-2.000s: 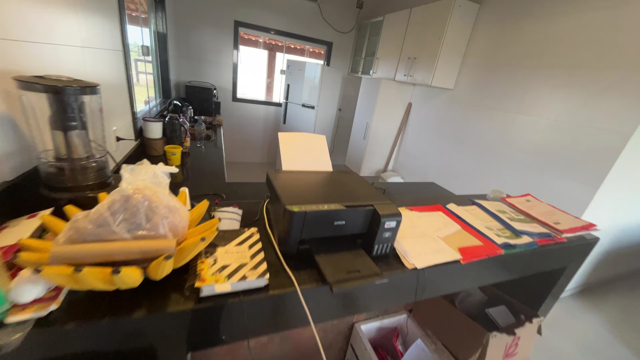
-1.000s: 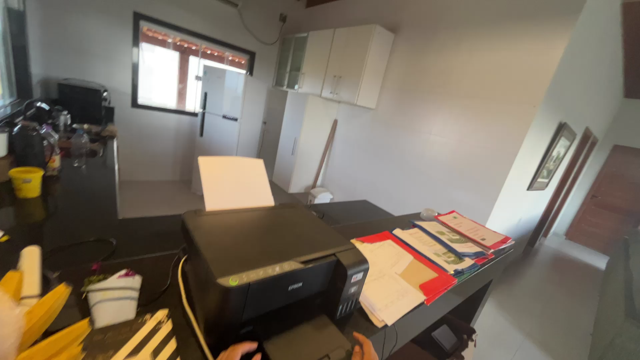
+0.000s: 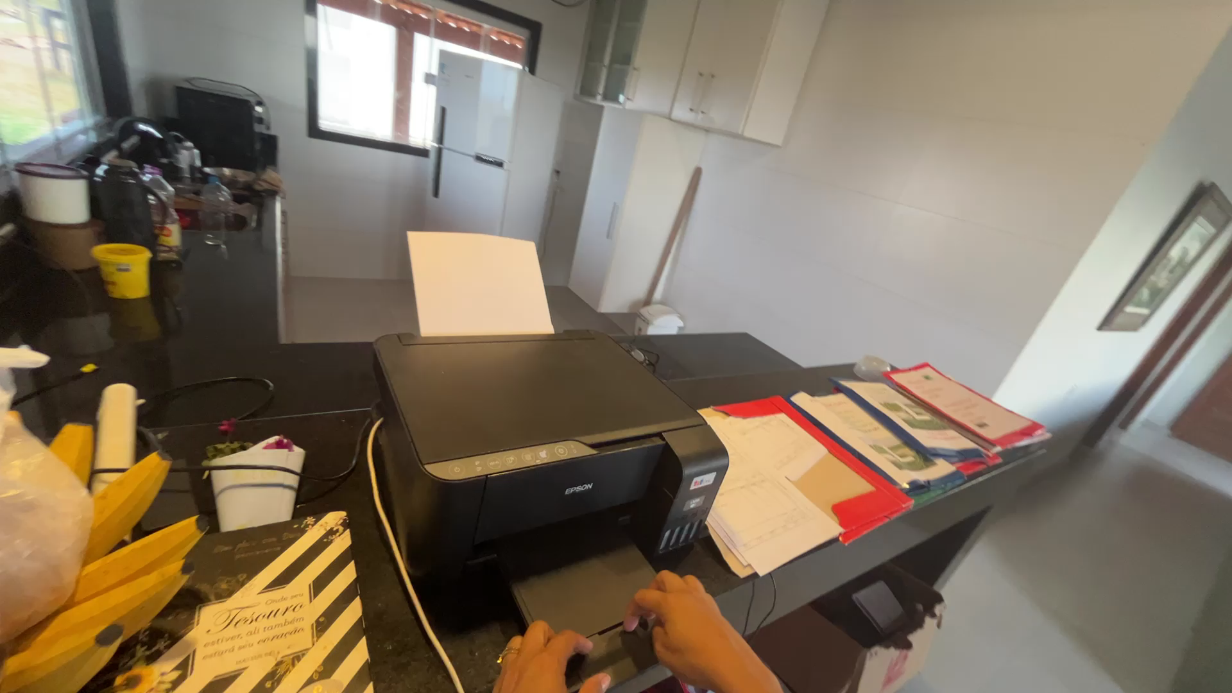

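Observation:
A black Epson inkjet printer (image 3: pixel 539 414) stands on the dark counter, its output tray (image 3: pixel 582 577) extended toward me and blank paper (image 3: pixel 479 284) upright in its rear feed. My left hand (image 3: pixel 544 659) is at the tray's left front edge, a ring on one finger, partly cut off by the frame. At the tray's right front edge, my right hand (image 3: pixel 685 621) has its fingers bent, thumb and fingertips touching the tray's end. Whether either hand pinches the tray is hard to tell.
Folders with papers (image 3: pixel 861 443) lie right of the printer. To the left are a striped box (image 3: pixel 279 616), yellow banana-shaped bowl (image 3: pixel 125 558), small white flowerpot (image 3: pixel 255 481) and a white cable (image 3: pixel 395 539). An open carton (image 3: pixel 905 635) sits below the counter.
Both hands, out of view two seconds ago and only partly visible one second ago, now show at the front end of the tray. The view has come closer to the printer.

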